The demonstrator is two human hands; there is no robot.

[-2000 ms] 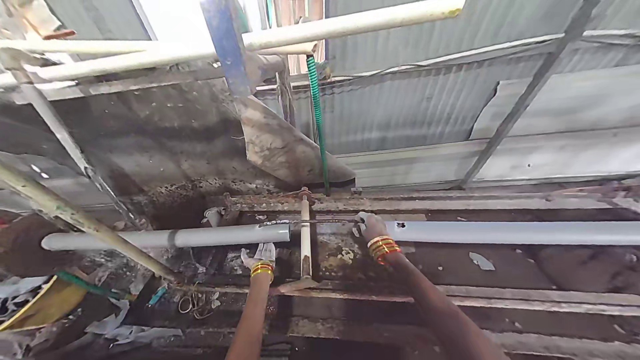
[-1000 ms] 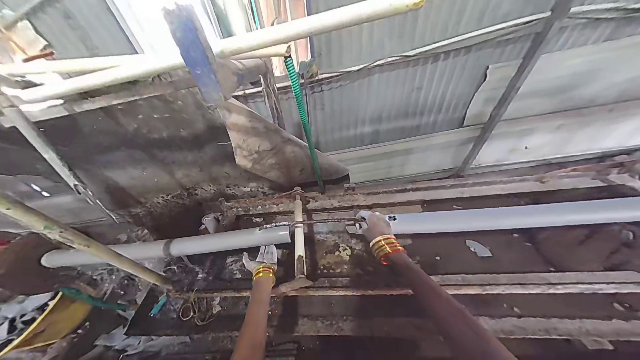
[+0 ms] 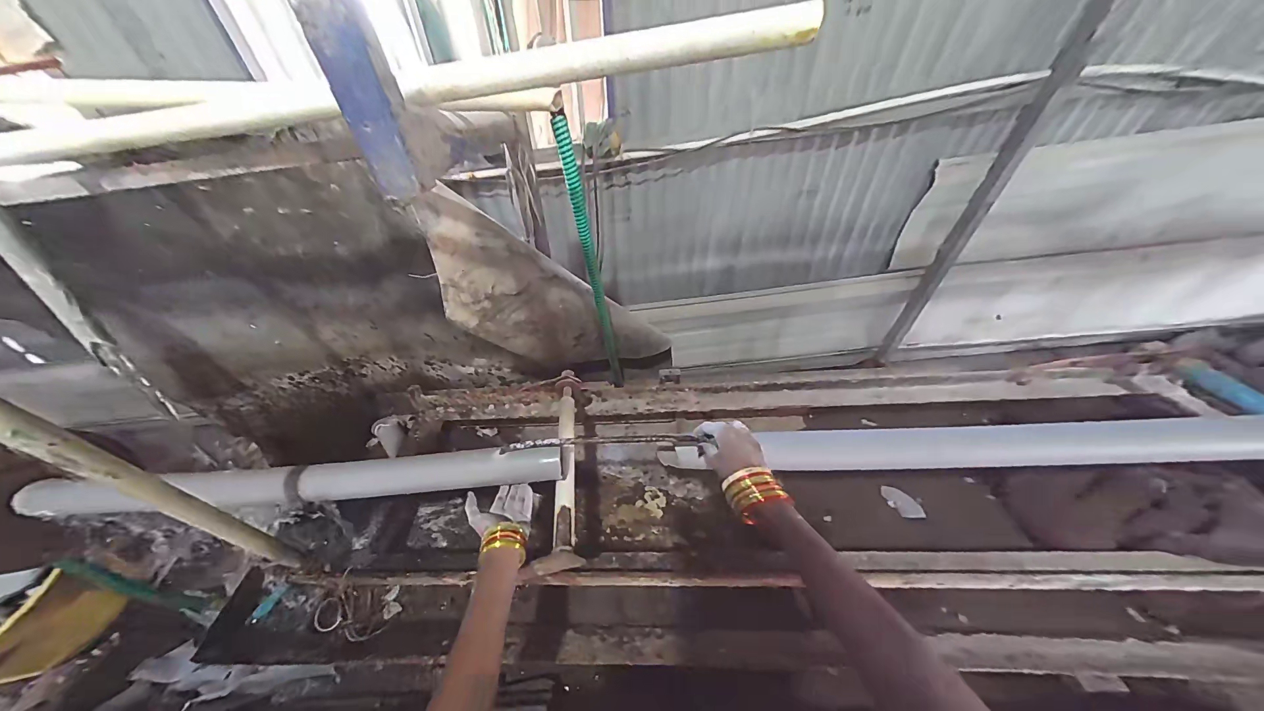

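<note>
My right hand [image 3: 729, 449] grips the right end of a thin dark rod [image 3: 632, 439], close to the end of the right grey pipe [image 3: 987, 446]. The rod's left end reaches the top of the left grey pipe [image 3: 425, 477], near that pipe's end. Under this pipe end is my left hand [image 3: 502, 507], palm up with fingers apart; whether it touches the pipe is unclear. Between the two pipe ends a gap shows, crossed by a pale narrow upright pipe [image 3: 566, 474]. Bangles circle both wrists.
Corrugated sheets [image 3: 750, 227] form the far wall. A green ribbed hose [image 3: 583, 217] hangs beside a bent sheet [image 3: 513, 286]. Overhead run a cream pole [image 3: 612, 59] and a blue post [image 3: 360, 89]. A slanting pole [image 3: 148, 484] crosses at left, above a wire coil [image 3: 331, 612] and scraps.
The rod's left end now shows over the left pipe's end, where it lay nearer the gap before. Both hands stay at nearly the same places beside the pipes.
</note>
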